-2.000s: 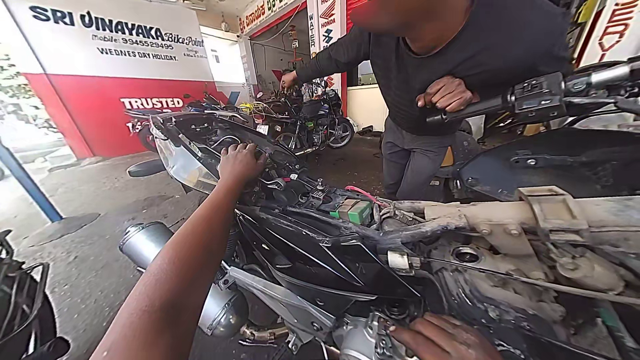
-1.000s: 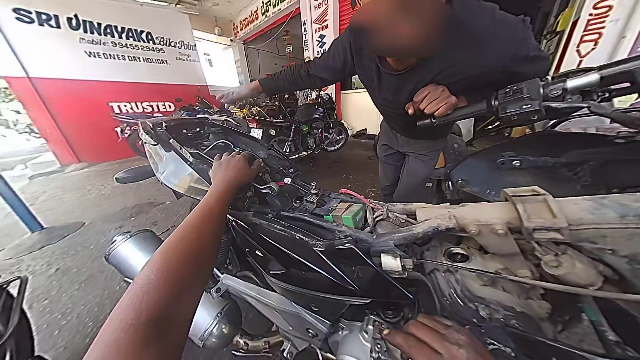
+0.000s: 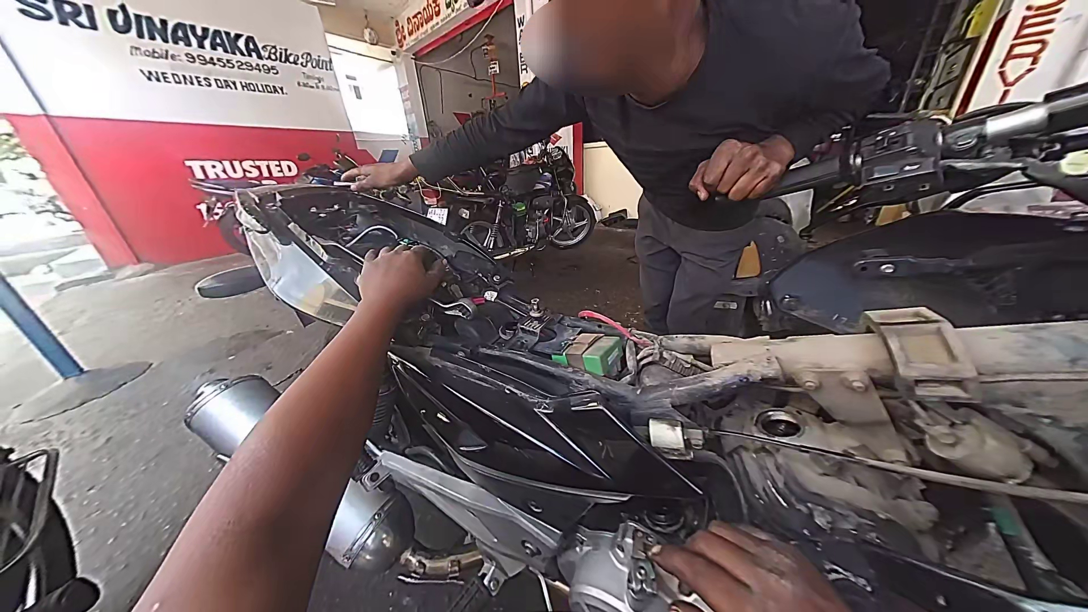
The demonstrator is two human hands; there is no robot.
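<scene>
A partly stripped motorcycle with a black side fairing [image 3: 518,425] lies across the view. My left hand [image 3: 399,276] rests over the handlebar area near the front; its fingertips are partly hidden among cables, so its grip is unclear. Low at the centre right, my right hand [image 3: 748,569] touches a silver metal engine part [image 3: 620,569] with its fingers, the thumb side against it. Between the hands are a green box-shaped part [image 3: 595,353] with a brown strap and a red cable [image 3: 612,323]. A white connector [image 3: 676,436] sits beside the fairing's rear edge.
Across the motorcycle a person in a dark top [image 3: 731,102] leans over, one hand reaching toward its front. A second motorcycle's black tank [image 3: 935,263] is at right. Silver exhaust cans [image 3: 229,412] show at left. Parked motorcycles [image 3: 535,204] and a blue post [image 3: 38,323] stand beyond.
The other person's outstretched arm has come lower, its hand now above the motorcycle's front end. My two hands stay at about the same places on the motorcycle.
</scene>
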